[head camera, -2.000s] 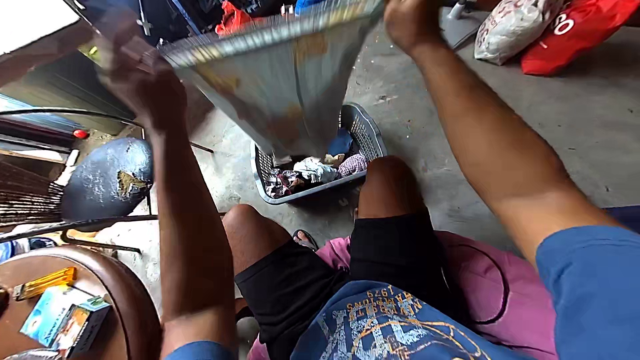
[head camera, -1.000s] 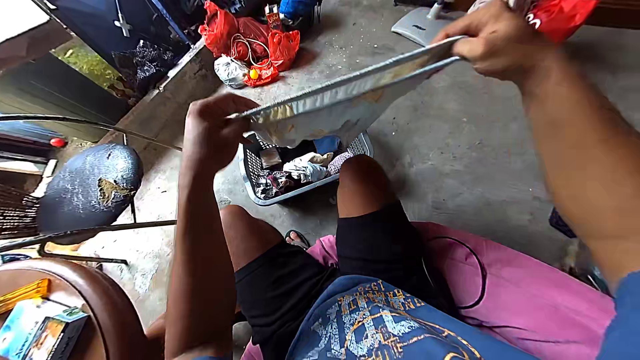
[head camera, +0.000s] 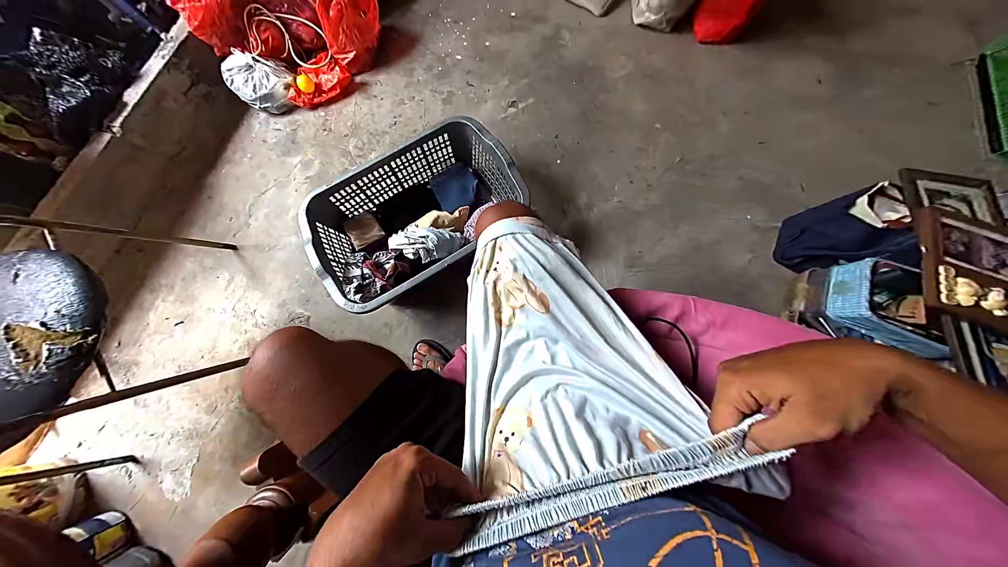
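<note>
A pale blue cloth garment with a teddy bear print (head camera: 551, 354) lies stretched over my lap and knee. Its gathered elastic waistband faces me. My left hand (head camera: 405, 504) grips one end of the band, and my right hand (head camera: 795, 402) pinches the other end, so the band is pulled fairly straight between them. Beyond my knees a grey plastic laundry basket (head camera: 378, 169) stands on the floor, with crumpled clothes (head camera: 425, 242) inside. The far end of the garment reaches over my knee, close to the basket's edge.
Red plastic bags (head camera: 346, 39) and a white bag (head camera: 256, 81) lie on the concrete floor. At left are a worn black stool seat (head camera: 47, 315) and thin metal bars. Picture frames (head camera: 965, 252) and a blue basket (head camera: 882, 303) stand at right. Pink fabric (head camera: 709, 323) is beside my leg.
Both hands have come down from in front of me to my lap, still holding the garment's band. The garment, raised before, now rests over my leg. The view has shifted.
</note>
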